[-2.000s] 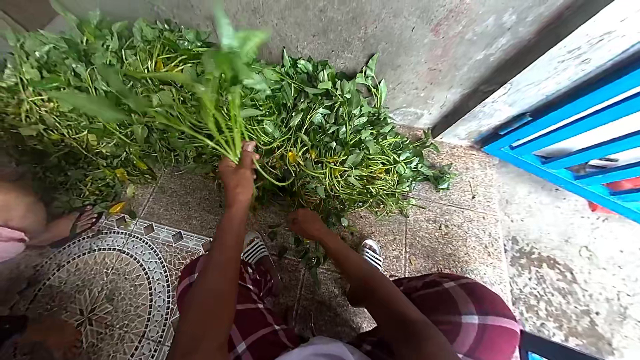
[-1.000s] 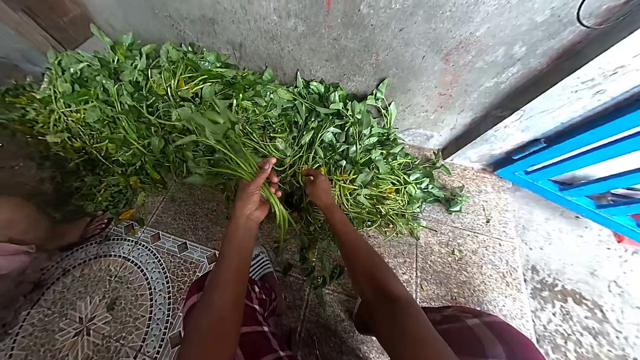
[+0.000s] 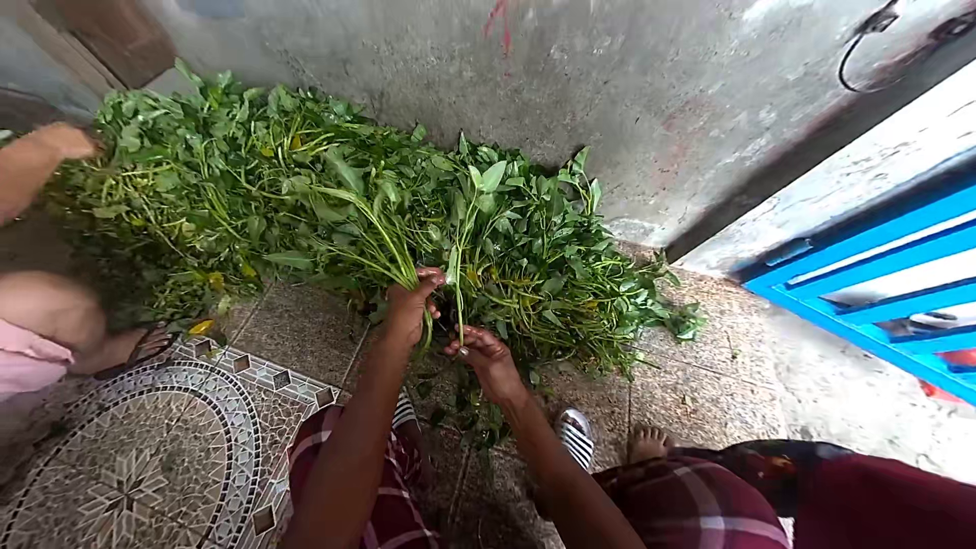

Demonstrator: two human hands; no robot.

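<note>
A long heap of leafy green stems, which look like water spinach, lies on the tiled floor along the wall. My left hand is closed around a bunch of green stems, whose leafy ends point up and left over the heap. Just right of it and lower, my right hand pinches the lower end of a single leafy stem between thumb and fingers. That stem stands nearly upright, its leaves over the heap. Some loose leaves lie on the floor below my hands.
A grey concrete wall rises behind the heap, with a blue metal gate at the right. At the left, another person's arm reaches to the heap. A bare foot shows at lower right. A round mosaic pattern marks the floor.
My right hand, over the heap's stems a second ago, is now lower and holds a single stem. My left hand keeps its bunch. Another person's arm has come in at the left.
</note>
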